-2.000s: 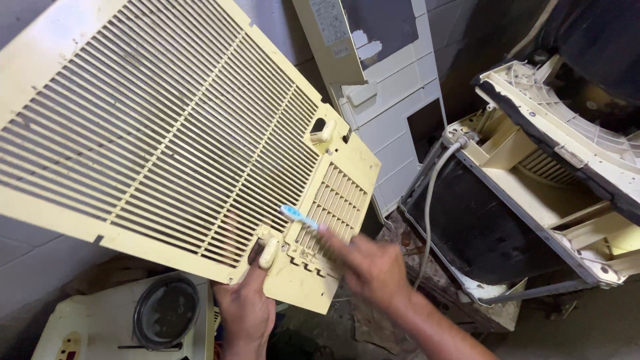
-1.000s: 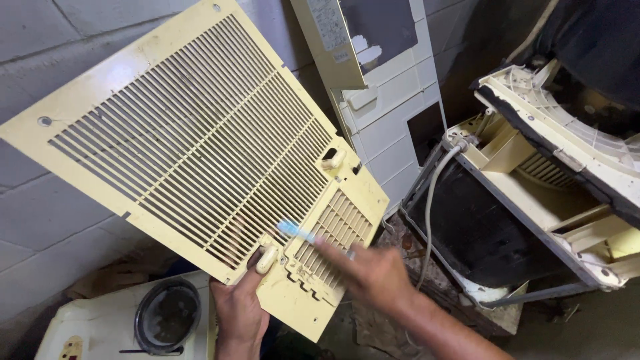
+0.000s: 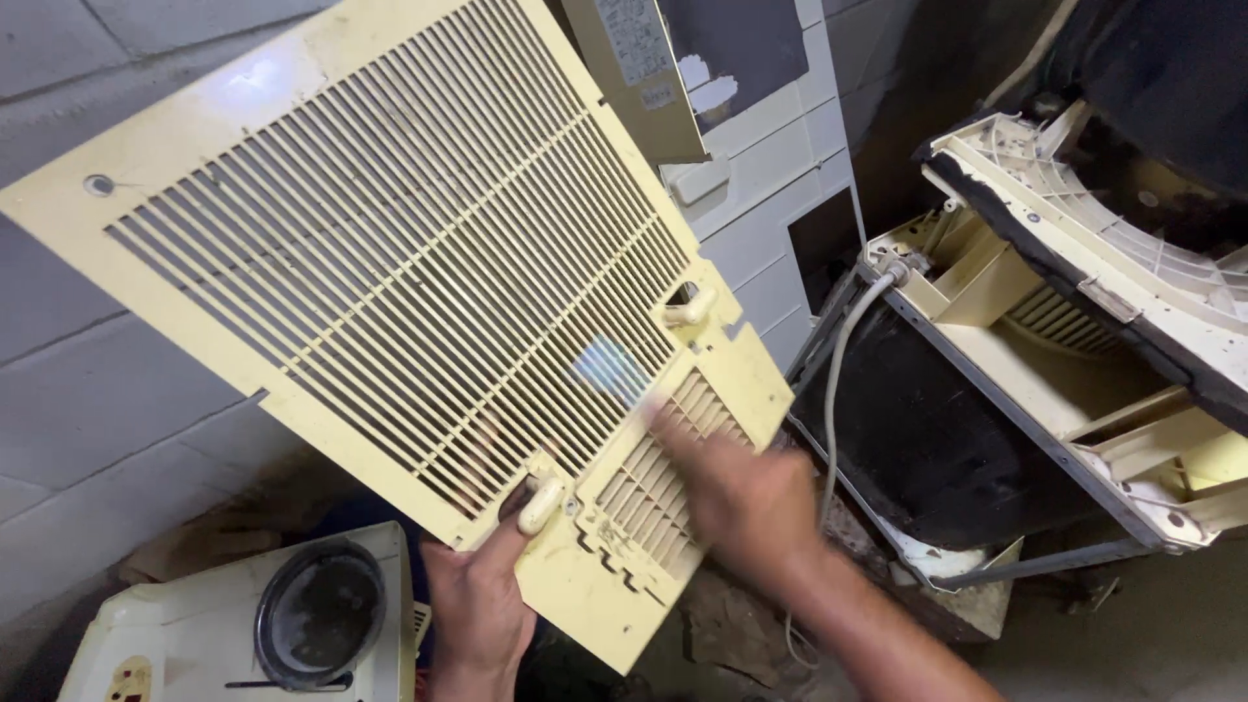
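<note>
A cream plastic louvred grille panel [image 3: 429,258] is held up at a tilt across the middle of the view. At its lower edge, my left hand [image 3: 480,595] grips it near an oval tab, with the fingers partly hidden behind the slats. My right hand [image 3: 746,487], blurred, holds a small brush with a light blue head [image 3: 609,369], which looks like a toothbrush. The brush head lies over the slats, just above the smaller grid section [image 3: 658,478] of the panel. Dark dirt marks show on the panel near the notches at its lower end.
At lower left, a dark round bowl [image 3: 320,614] sits on a cream plastic casing [image 3: 175,629]. On the right stands a metal-framed appliance body [image 3: 965,429] with a grey cable [image 3: 834,390]. White panels [image 3: 760,210] lean behind the grille, against a block wall [image 3: 58,390].
The brush in my right hand has moved up the slats from near the lower tab. The grille's tilt has shifted since the oldest frame, while my left hand keeps its hold.
</note>
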